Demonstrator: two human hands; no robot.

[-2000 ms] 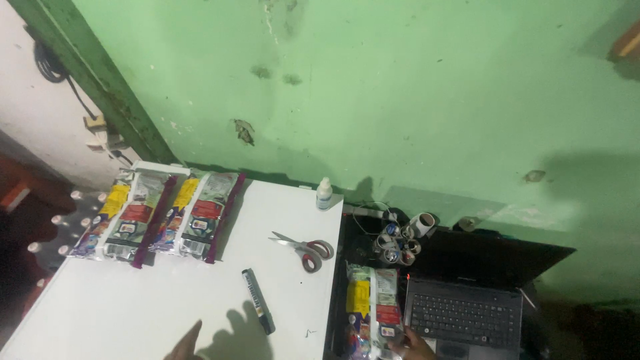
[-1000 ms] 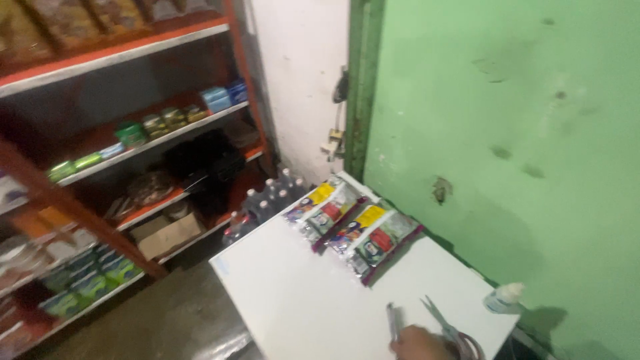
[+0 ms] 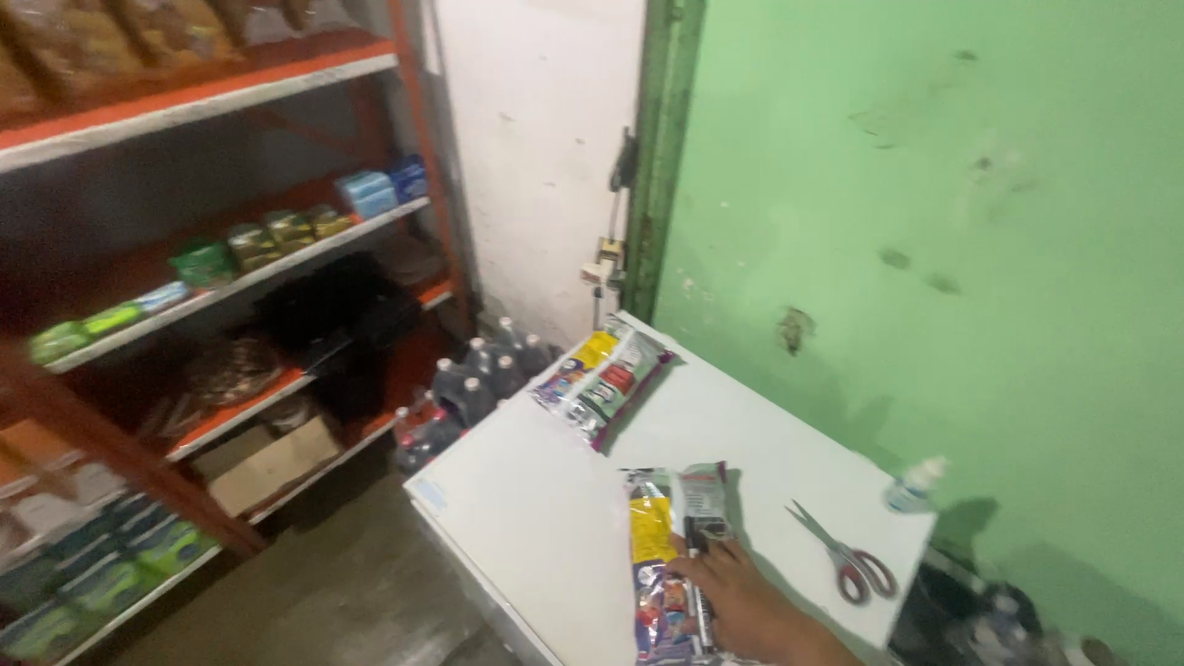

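My right hand (image 3: 735,592) reaches in from the lower right. It is closed around a dark marker pen (image 3: 700,615) and rests on a shiny plastic packet (image 3: 652,532) with yellow, purple and grey print. That packet lies on the white table top (image 3: 527,518), its lower end near the bottom edge of the view. Farther back, at the table's far corner, lies a similar packet (image 3: 606,379). Scissors with red and grey handles (image 3: 842,560) lie partly spread to the right of my hand. A small white bottle (image 3: 916,484) stands near the wall side. My left hand is out of view.
Dark capped bottles (image 3: 476,393) stand on the floor behind the table's left edge. Orange and white shelves (image 3: 305,250) with packaged goods fill the left. A green wall (image 3: 925,231) borders the table on the right. Dark objects (image 3: 980,601) sit beyond the right table edge.
The view has swung left, bringing in the shelves. The nearer packet has moved away from the other one, toward me, and turned. My right hand with the marker pen is now on it.
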